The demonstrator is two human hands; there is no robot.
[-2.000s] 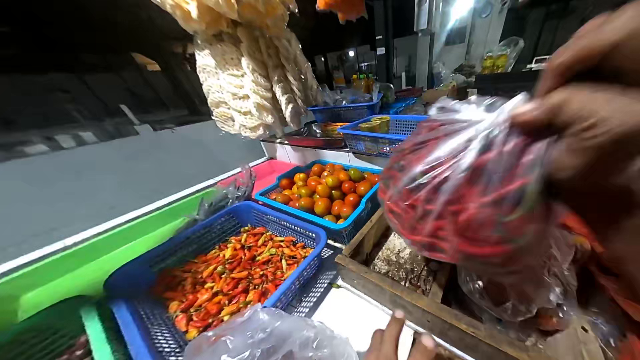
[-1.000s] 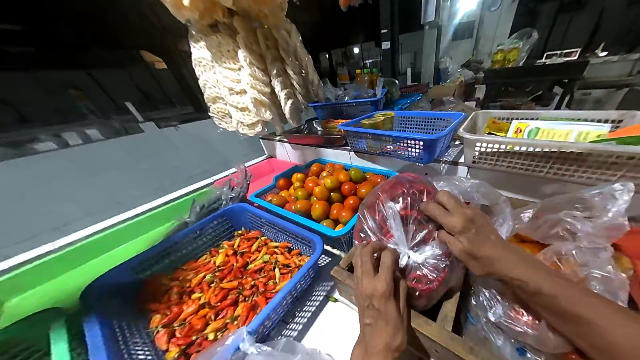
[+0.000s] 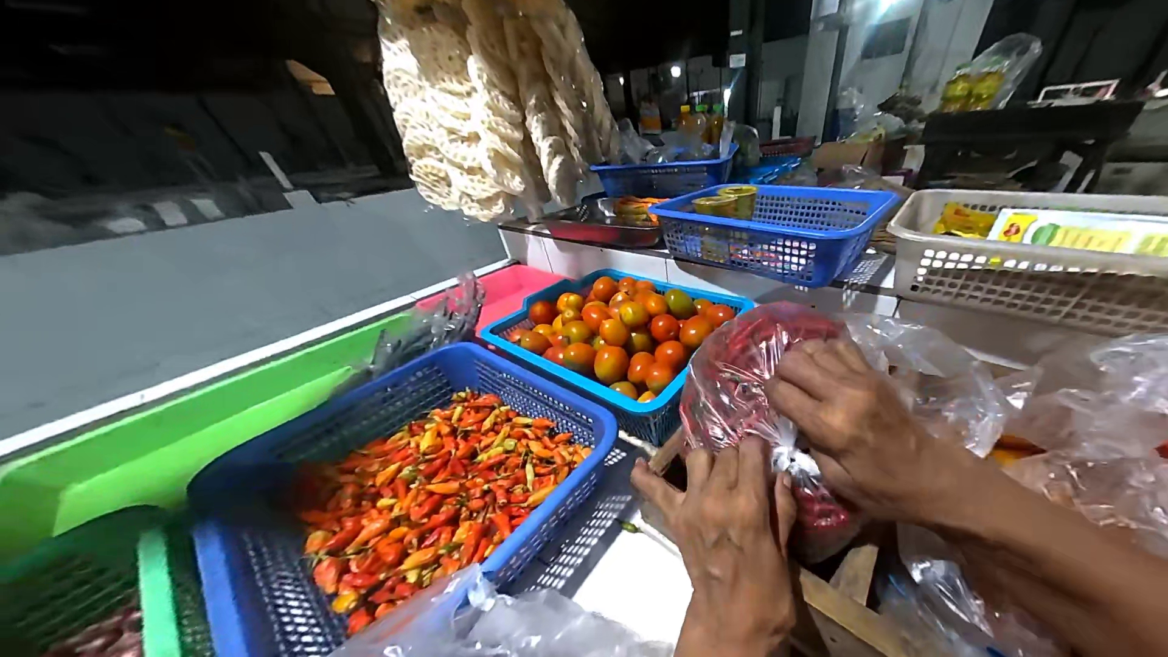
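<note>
A clear plastic bag of long red chilies (image 3: 730,374) rests at the wooden crate (image 3: 844,607), its bunched, whitish knot between my hands. The fingers of my left hand (image 3: 730,529) press on the bag's near side, beside the knot. My right hand (image 3: 839,420) grips the plastic at the right, its fingers curled over the bag. Part of the bag is hidden under both hands. To the left, a blue basket (image 3: 593,438) holds small red and orange chilies. Behind it, tomatoes (image 3: 611,333) fill a lighter blue basket (image 3: 511,339).
Crackers in plastic (image 3: 493,109) hang above. On the ledge behind stand a blue basket (image 3: 776,246) with small cups and a beige basket (image 3: 1022,274) with packets. Clear plastic bags (image 3: 1086,411) lie at the right, a green tray (image 3: 201,411) at the left.
Two seconds ago the chili bag was raised at the right in one hand; now it is down at the crate with both hands on it. Since one second ago the hands have shifted only slightly.
</note>
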